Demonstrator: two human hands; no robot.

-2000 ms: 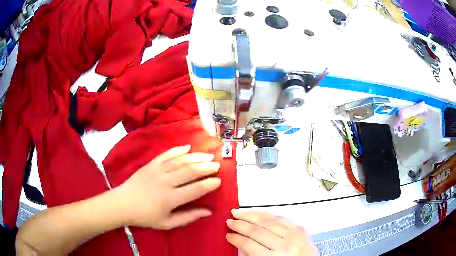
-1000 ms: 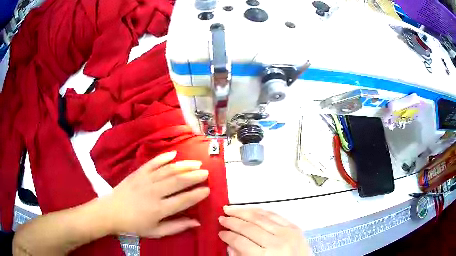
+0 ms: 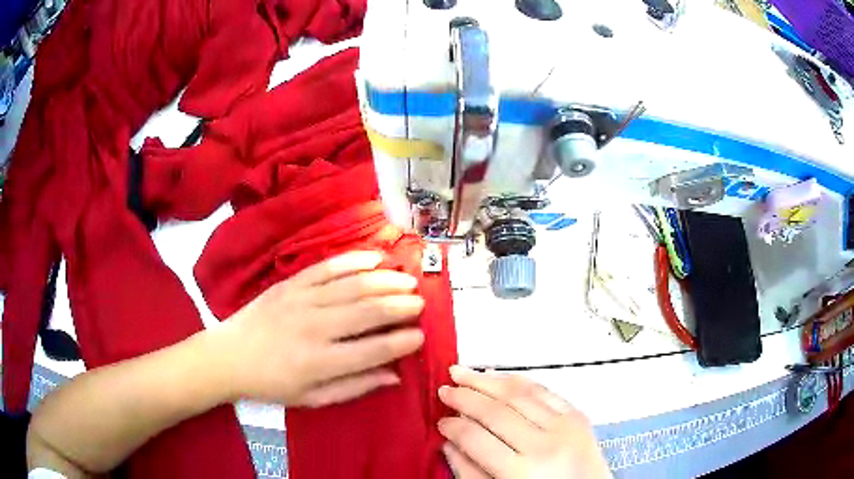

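Note:
Red knit fabric runs from the front table edge to the presser foot of the white sewing machine. It gathers in folds left of the needle. My left hand lies flat on the fabric, fingers slightly spread, just below and left of the presser foot. My right hand is at the fabric's right edge near the table front, its fingertips on the edge. Whether the fingers pinch the cloth is hard to tell. The needle tip is not clear in the glow.
A red heap with hanging strips and a dark strip lies left. Right of the needle are a tension dial, a phone, coloured loops and an orange-red item. A ruler strip follows the front edge.
The fabric has bunched more behind and beside the presser foot, and its white gap at the left has shifted. My hands stay in much the same places on it. The camera view has shifted slightly.

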